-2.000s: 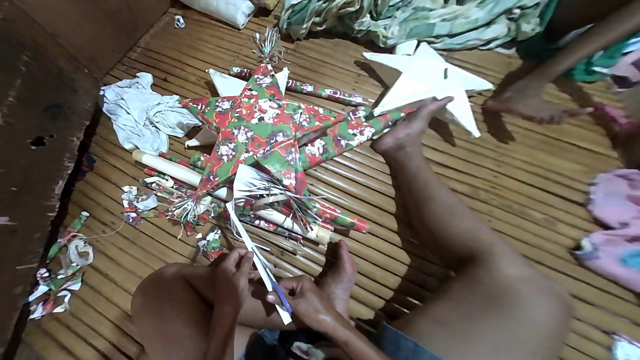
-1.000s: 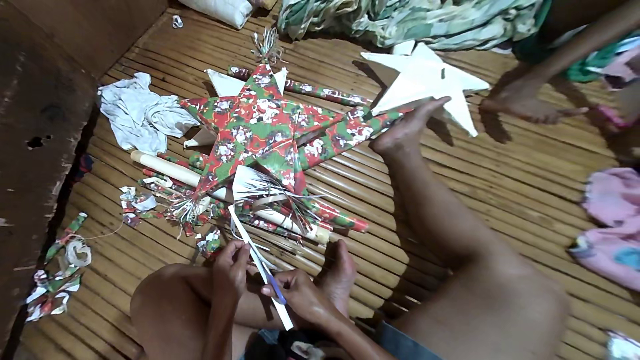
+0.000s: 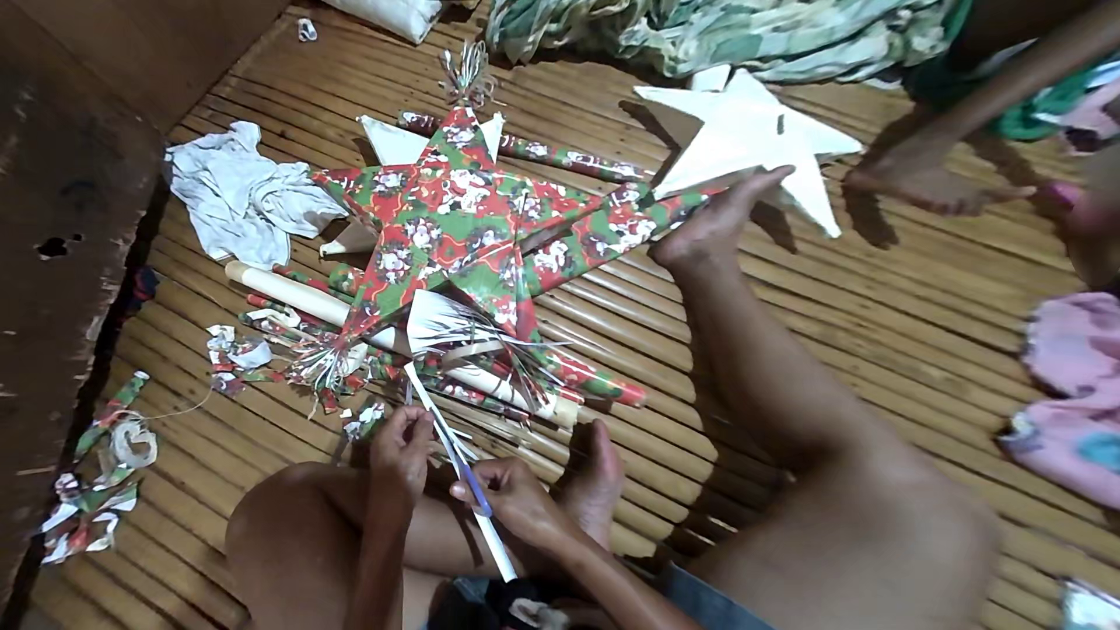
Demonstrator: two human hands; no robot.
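My left hand (image 3: 403, 446) pinches the edge of a narrow white paper strip (image 3: 435, 413) at lower centre. Against the strip's lower part, my right hand (image 3: 507, 499) holds a slim purple tool (image 3: 473, 486); its exact kind is unclear. Beyond my hands lies a star covered in red and green patterned gift wrap (image 3: 464, 206), with fringed tassels at some points. A white piece of paper with a cut fringe (image 3: 435, 325) rests at its lower edge. Wrapping-paper rolls (image 3: 586, 372) and a pale roll (image 3: 302, 293) lie under and beside the star.
A white star (image 3: 744, 127) lies at upper right beside my outstretched foot. Another person's foot (image 3: 927, 179) is near it. A crumpled white cloth (image 3: 249, 188) and paper scraps (image 3: 92, 503) lie left on the slatted bamboo floor (image 3: 210, 472). Pink cloth (image 3: 1076, 385) is at right.
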